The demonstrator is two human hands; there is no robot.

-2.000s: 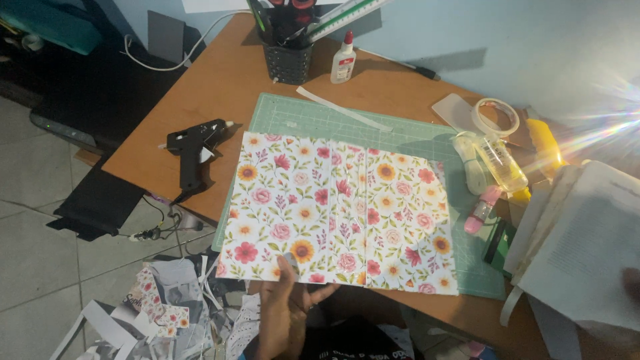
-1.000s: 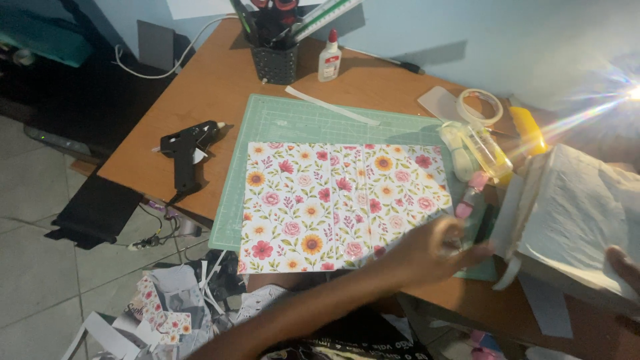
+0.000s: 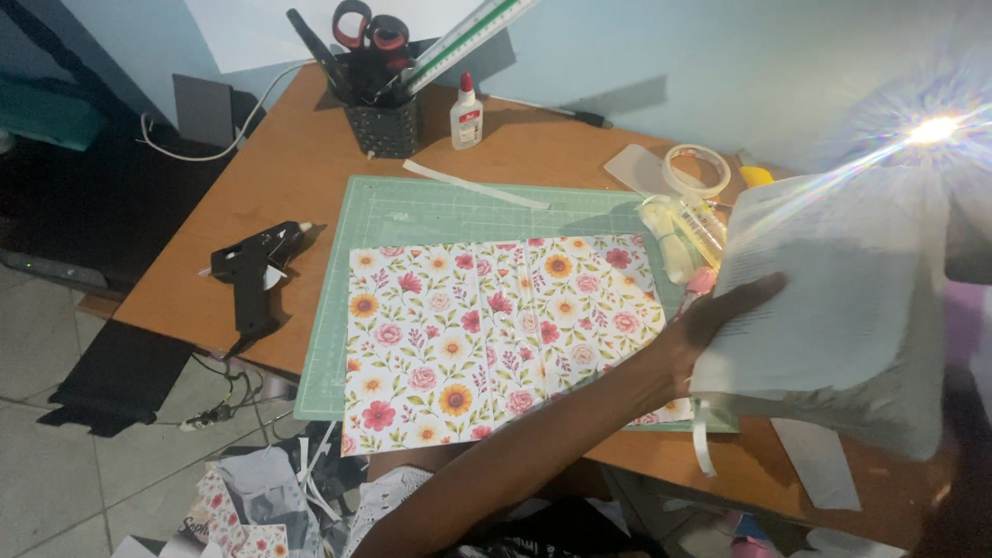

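Observation:
A floral-printed cover sheet (image 3: 442, 341) with upright fold lines near its middle lies on a green cutting mat (image 3: 341, 232). My left arm crosses its lower right part. My left hand (image 3: 717, 322) grips the left edge of a thick block of pages (image 3: 821, 310), thumb on top; a white ribbon (image 3: 702, 442) hangs from the block's lower corner. At the right border, dark and blurred, my right hand (image 3: 949, 473) is partly visible by the block; its fingers cannot be made out. Something pink (image 3: 700, 283) lies just beyond my left hand.
A black hot glue gun (image 3: 256, 279) lies left of the mat. Behind stand a black pen holder (image 3: 384, 128) with scissors and rulers, and a glue bottle (image 3: 466, 120). A tape roll (image 3: 696, 170) lies back right. Paper scraps (image 3: 256, 496) are below the desk's front edge.
My left hand has moved right, from below the floral sheet across it, and has taken hold of the page block. The block has been lifted or turned from its earlier place at the right.

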